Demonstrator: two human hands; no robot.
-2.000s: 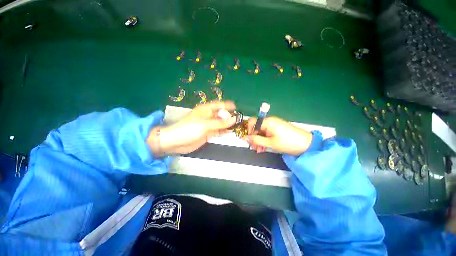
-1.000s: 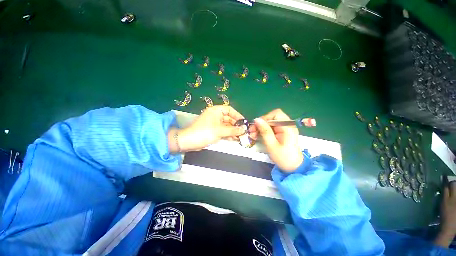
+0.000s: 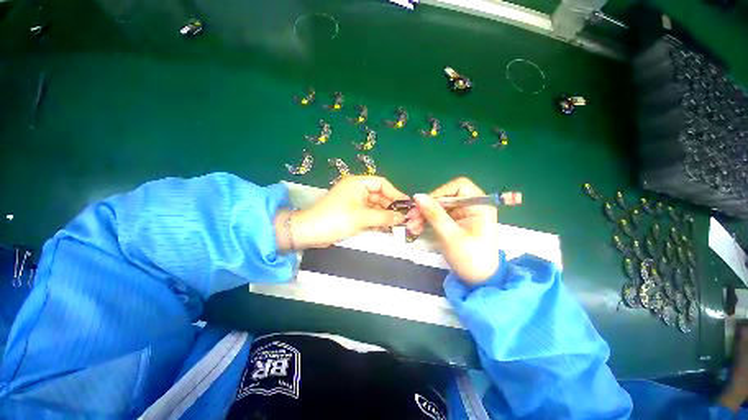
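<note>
My left hand (image 3: 348, 212) pinches a small dark module (image 3: 401, 206) between thumb and fingertips over the mat. My right hand (image 3: 453, 225) holds a slim pen-length tool (image 3: 484, 199), its red-and-white end pointing right and its other end at the module. The tool's tip is too small to make out. A small white piece (image 3: 399, 234) shows just below the fingertips. The white work mat (image 3: 369, 297) with a wide black strip lies under both hands. Curved circuit assemblies (image 3: 399, 118) with yellow spots lie in loose rows beyond the mat.
A dense cluster of curved parts (image 3: 656, 254) lies at right. A tall grey-black tray stack (image 3: 689, 123) stands far right. Separate units (image 3: 458, 79) lie singly near the far side. Small metal clips (image 3: 22, 267) lie at the left edge. Another person's hand (image 3: 738, 369) shows at the lower right edge.
The tool has swung from upright to nearly level, pointing right. The hands have come together at the module. The separate far units have shifted left against the rows of curved assemblies.
</note>
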